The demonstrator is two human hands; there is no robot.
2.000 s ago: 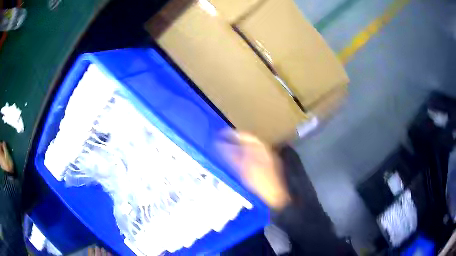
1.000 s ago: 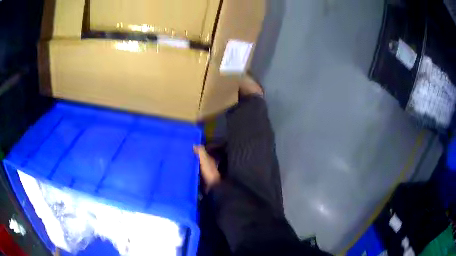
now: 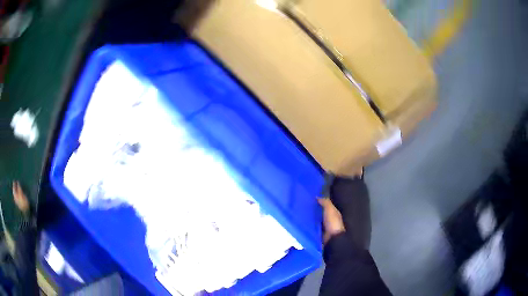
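Note:
A large blue tote (image 3: 255, 151) stands tilted across the view, filled with rows of white power strips (image 3: 191, 191) that look overexposed and blurred. Bare blue bottom shows at its near side. My right hand (image 3: 332, 219) is at the tote's right end, holding its outer wall, with some fingers hidden. My left hand is not in view. A brown cardboard carton (image 3: 301, 81) with a white label lies against the tote's far side. A second dark sleeve (image 3: 349, 202) reaches to the carton's near corner; its hand is hidden and I cannot tell whose it is.
The green bench top (image 3: 32, 75) is at the left, with a white scrap (image 3: 25, 126) and another person's hand (image 3: 21, 196). Grey floor with a yellow line (image 3: 448, 34) is at the right. Dark crates (image 3: 463, 214) with white contents stand at the lower right.
The view has swung, so the tote and carton now lie diagonally and more of the tote's inside shows. The hand seen beside the carton's label is now hidden. My right hand remains at the tote's end.

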